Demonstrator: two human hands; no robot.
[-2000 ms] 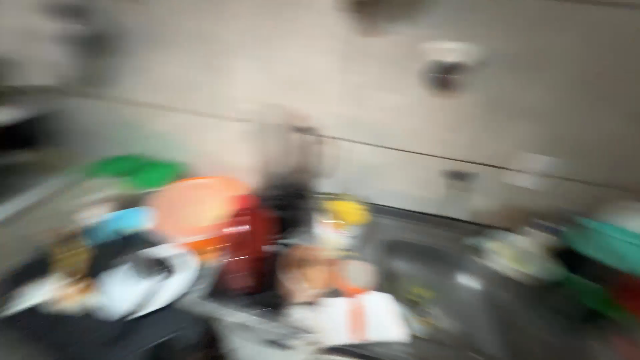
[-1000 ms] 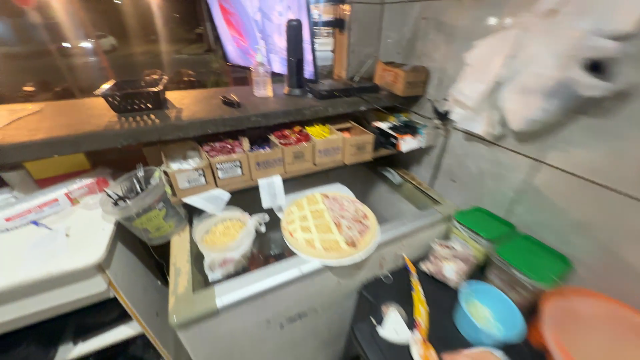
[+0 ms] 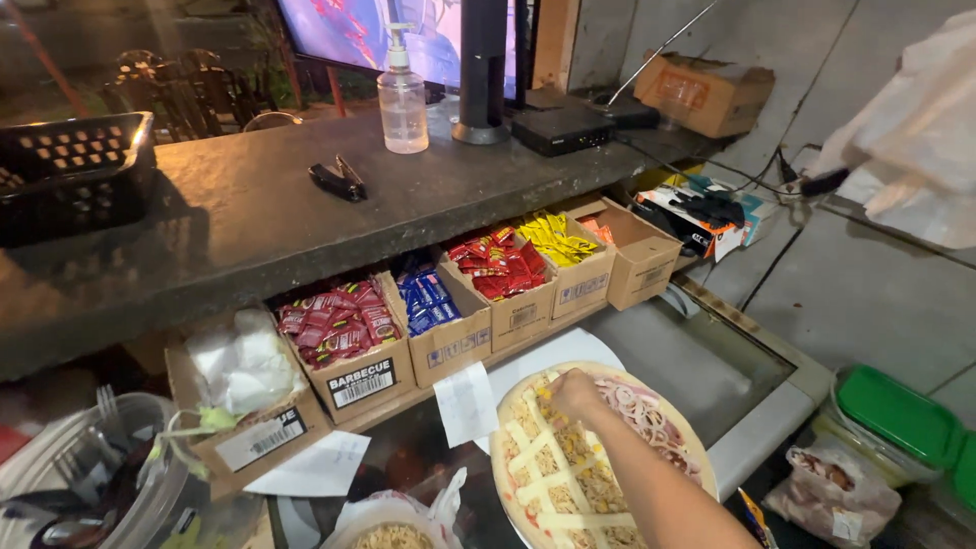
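An uncooked pizza (image 3: pixel 549 473) lies on a round white board over the glass-topped freezer. One half has shredded chicken, corn and a lattice of creamy strips; the other has onion rings over pink meat. My right hand (image 3: pixel 573 395) reaches across from the lower right, its fingers bent down at the topping near the pizza's far edge. Whether the fingertips pinch anything is hidden. Below left of the pizza stands a tub of shredded chicken (image 3: pixel 393 534) in a white plastic bag. My left hand is out of view.
Cardboard boxes of condiment sachets (image 3: pixel 339 324) line the shelf under the dark counter (image 3: pixel 290 206). A stapler (image 3: pixel 338 179), pump bottle (image 3: pixel 402 103) and black basket (image 3: pixel 76 160) stand above. Left is a tub of cutlery (image 3: pixel 99 473); right are green-lidded containers (image 3: pixel 900 415) and bagged meat (image 3: pixel 831 496).
My right hand has come over the pizza, where none was a second ago. Corn now shows on the chicken half. The view has moved in closer to the counter and pizza.
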